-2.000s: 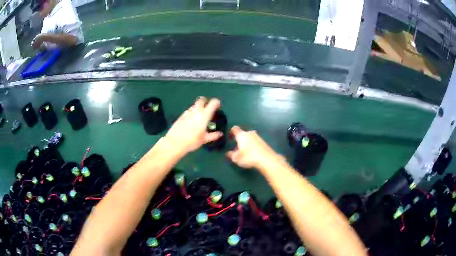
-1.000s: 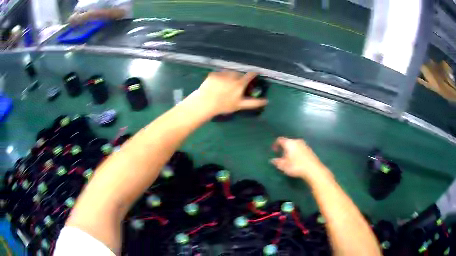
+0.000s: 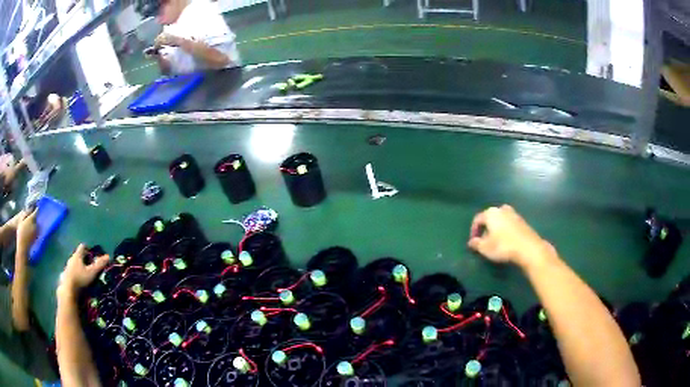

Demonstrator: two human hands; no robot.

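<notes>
Many black housings (image 3: 325, 302) with green-topped components and red leads are massed along the near bench. My left hand (image 3: 82, 268) is at their far-left edge, thumb and fingers around a dark housing (image 3: 95, 252), partly hidden. My right hand (image 3: 501, 233) is above the green bench, fingers curled in, with nothing visible in it. A black housing (image 3: 303, 180) stands upright, with several others in a row to its left. A round circuit board (image 3: 260, 220) with pale leads lies behind the massed housings. Another housing (image 3: 662, 251) is at the right, a board against it.
A black belt (image 3: 424, 83) with a pale metal edge (image 3: 363, 116) runs behind the green bench, bearing a blue tray (image 3: 165, 92) and green-yellow item (image 3: 300, 82). A white L-shaped piece (image 3: 376, 184) lies on the bench. Other workers are at the back left and far left.
The view has turned left. My left hand has moved from the bench middle to the far left; the housings it was at are gone from there. My right hand's fingers have curled in more.
</notes>
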